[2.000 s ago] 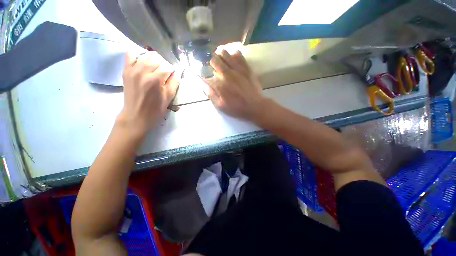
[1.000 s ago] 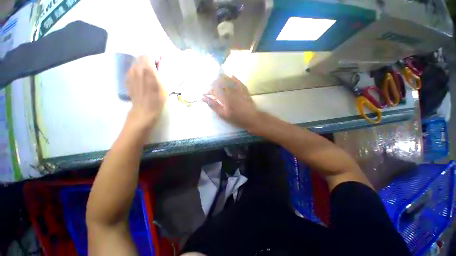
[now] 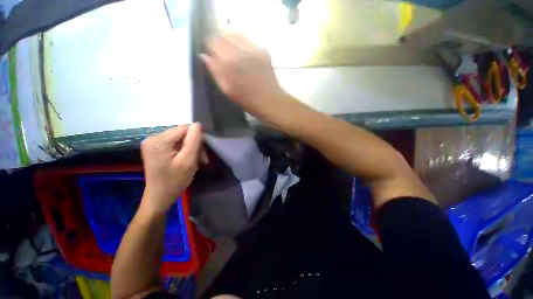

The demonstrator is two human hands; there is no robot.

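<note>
A grey fabric panel (image 3: 221, 111) with a pale edge runs from the tabletop down over the table's front edge. My left hand (image 3: 173, 156) pinches its lower left corner at the table edge. My right hand (image 3: 239, 70) grips the panel higher up, over the tabletop; it is slightly blurred and its fingertips are partly hidden. White and grey fabric pieces (image 3: 251, 190) hang below the table edge over my lap. A dark grey strip (image 3: 55, 14) lies at the far upper left.
The pale machine bed (image 3: 345, 38) lies beyond my right hand; most of the machine head is cut off above. Scissors (image 3: 467, 99) with orange and dark red handles lie at the right. A red basket (image 3: 190, 228) with a blue basket (image 3: 131, 222) inside stands below left; another blue basket (image 3: 497, 228) stands right.
Both hands have left the glaring lamp area. My left hand has come down to the table edge, and the grey panel now stretches between both hands. The view has shifted downward.
</note>
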